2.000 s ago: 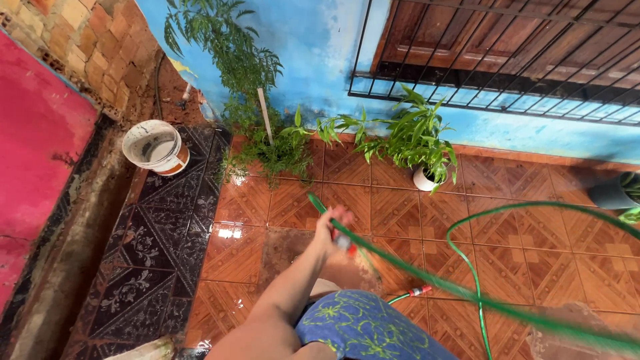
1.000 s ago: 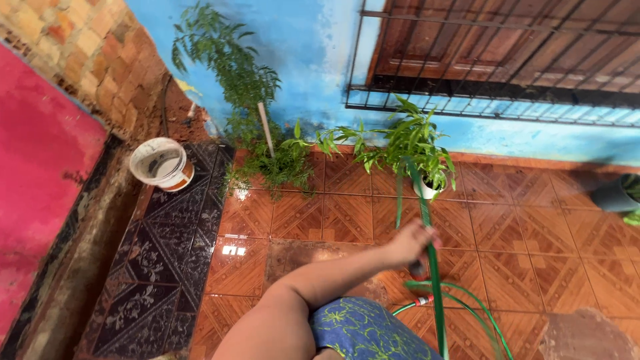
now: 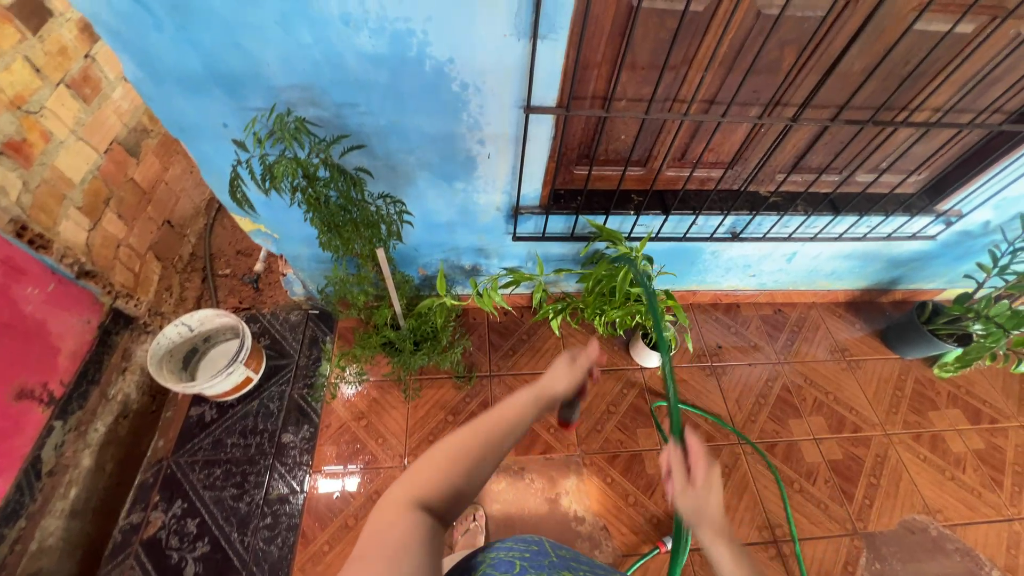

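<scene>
My right hand [image 3: 692,480] grips a green garden hose [image 3: 666,344], which rises in a blurred arc in front of a leafy plant in a white pot [image 3: 645,350]. To its left, my left hand [image 3: 572,374] is closed around a small dark and red object [image 3: 570,410], too blurred to name. A red and white hose connector [image 3: 665,545] lies low, near the hose. More of the hose [image 3: 772,464] curves across the tiles at the right.
A feathery green plant [image 3: 400,340] with a pale stake stands by the blue wall [image 3: 400,96]. A white bucket [image 3: 200,352] sits at left, near a trench [image 3: 104,464]. A barred window [image 3: 720,120] juts above; a dark potted plant [image 3: 920,332] stands at right.
My right hand has come into view on the hose. The arm seen earlier near the hose now reaches to its left. The view has shifted somewhat.
</scene>
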